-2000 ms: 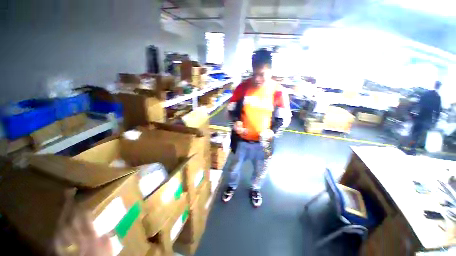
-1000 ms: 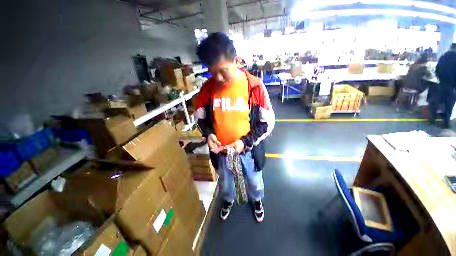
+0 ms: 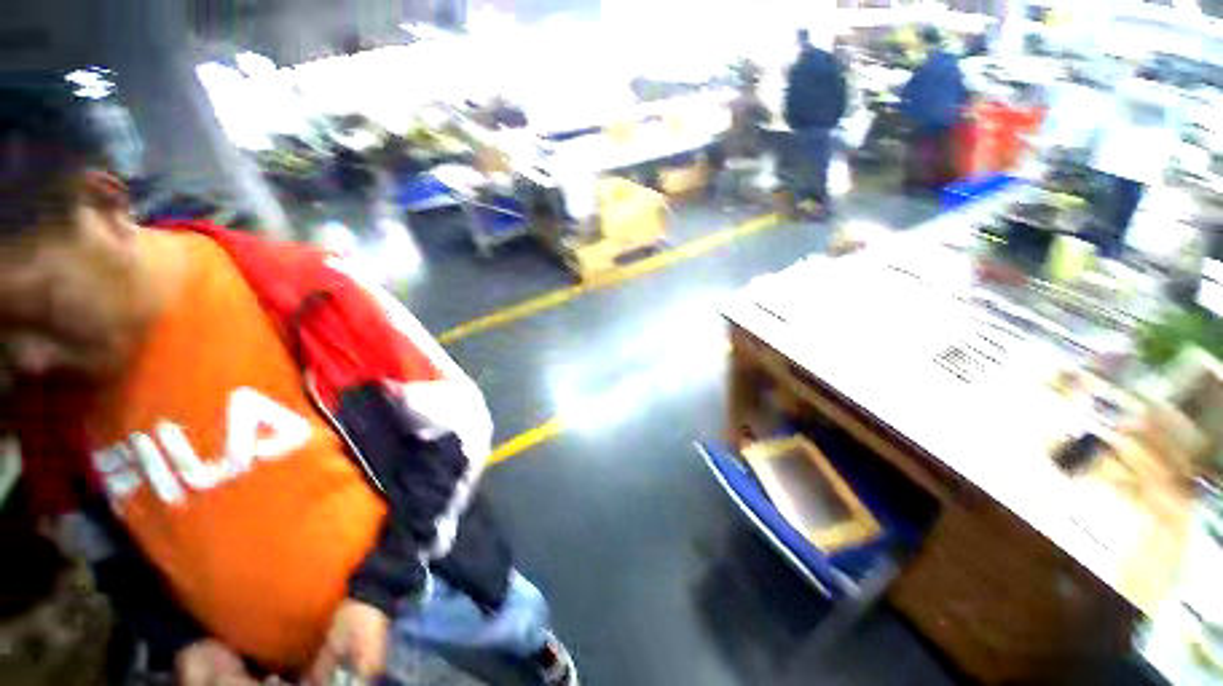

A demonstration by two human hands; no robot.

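Neither of my hands is in the picture. A person [image 3: 242, 469] in an orange shirt and a red, black and white jacket stands very close on the left. Both of the person's hands [image 3: 302, 650] are low at the bottom edge, close together; what they hold is cut off and blurred. A light wooden desk [image 3: 858, 335] stands on the right, with papers and a small dark object [image 3: 1077, 452] on it. The picture is blurred.
A blue chair [image 3: 771, 516] with a wooden frame [image 3: 809, 493] on its seat stands against the desk. Yellow lines [image 3: 610, 278] cross the dark floor. A carton [image 3: 628, 221], work tables and several people [image 3: 813, 121] are farther back.
The view has swung to the right. The person in orange is now much nearer and at the left edge. The cartons on the left have left the picture, and more of the desk shows.
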